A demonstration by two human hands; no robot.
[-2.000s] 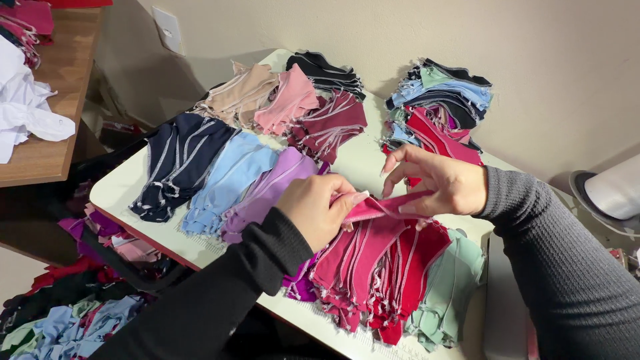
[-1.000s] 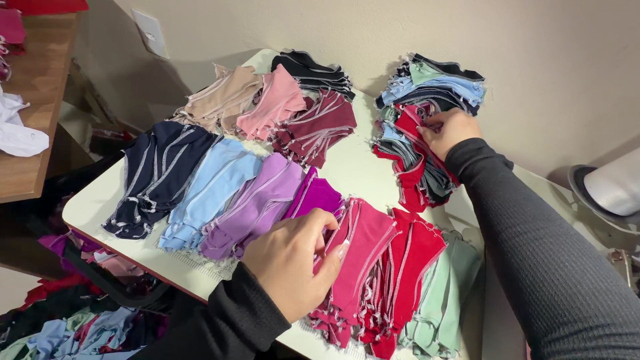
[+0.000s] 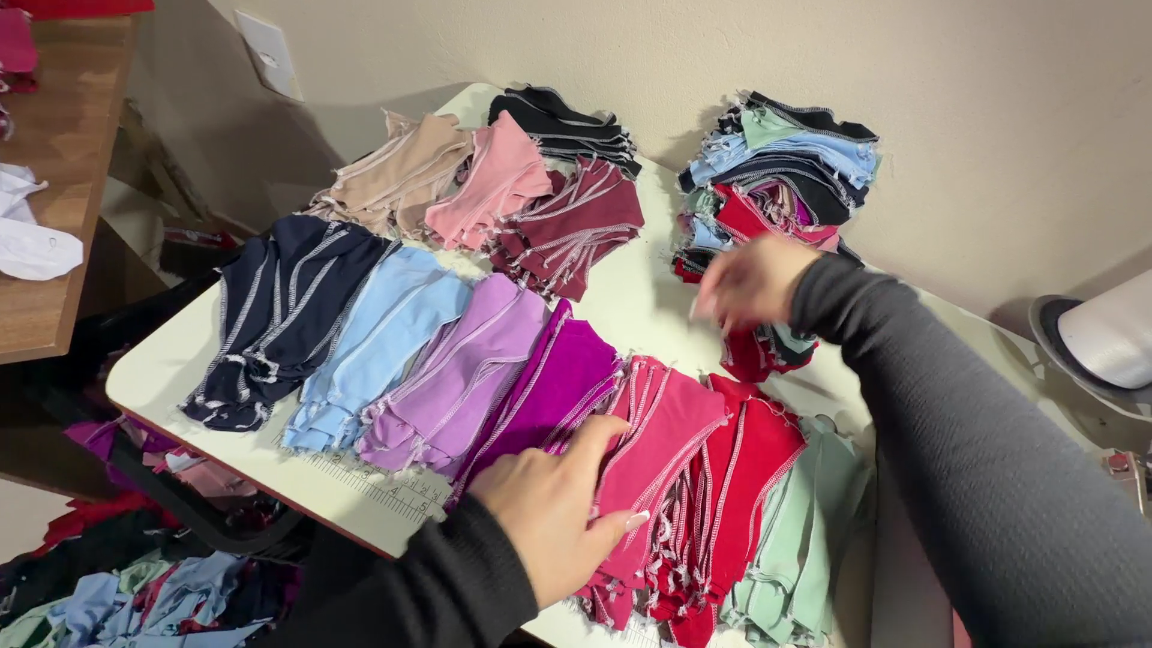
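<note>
Several overlapping stacks of small stitched fabric pieces lie sorted by colour on a white table. My left hand (image 3: 562,508) rests its fingers on the edge of the pink stack (image 3: 661,450), beside the purple stack (image 3: 549,387). Right of the pink lie a red stack (image 3: 742,477) and a pale green stack (image 3: 805,531). My right hand (image 3: 756,283), blurred, is over the near end of the mixed-colour pile (image 3: 783,171); whether it holds a piece cannot be told. Farther left are lilac (image 3: 481,360), light blue (image 3: 387,328), navy (image 3: 292,297), beige (image 3: 409,171), light pink (image 3: 495,184), maroon (image 3: 576,220) and black (image 3: 562,126) stacks.
The white table (image 3: 148,373) has a printed ruler along its front edge and meets a wall behind. A white thread cone (image 3: 1111,333) stands at right. Left is a wooden table (image 3: 76,171) with white cloth. Below lies a heap of mixed fabric scraps (image 3: 135,598).
Two seconds ago both hands held a pink piece over the pink stack. My right hand then reached to the mixed pile and is now nearer me; my left hand has stayed by the pink stack.
</note>
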